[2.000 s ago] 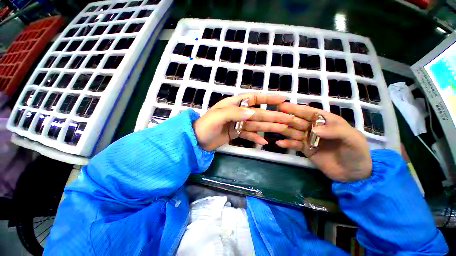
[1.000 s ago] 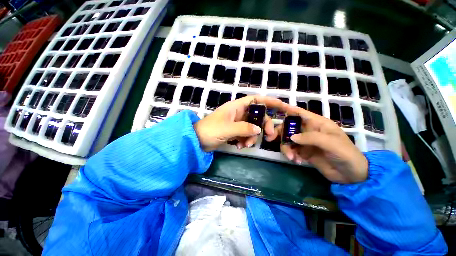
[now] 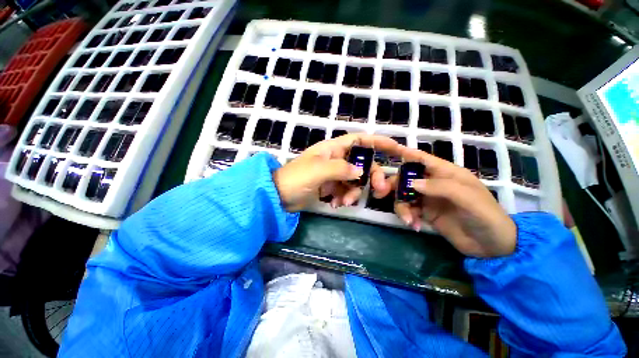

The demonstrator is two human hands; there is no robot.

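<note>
My left hand [image 3: 319,173] holds a smartwatch unit [image 3: 361,162] upright between thumb and fingers. Its dark screen faces me and shows small lit white-purple text, with my thumb over its left side. My right hand [image 3: 455,199] holds a second smartwatch unit [image 3: 409,180], its screen also facing me with white-purple lines and a small reddish spot low down. My right thumb rests on its right side. Both hands are above the front edge of the white foam tray [image 3: 242,66], whose pockets hold mostly two dark units each. The hands hide some front pockets.
A second foam tray stack [image 3: 157,115] lies angled at the left, with a red tray [image 3: 42,59] beyond it. At the right are a white adapter-like piece with a lead [image 3: 571,150] and a light grey tester [image 3: 604,122] with a bright screen.
Two seconds ago the units were edge-on in my hands; they were then turned screen-up. Since one second ago my thumbs have shifted slightly on them and the left screen shows more text.
</note>
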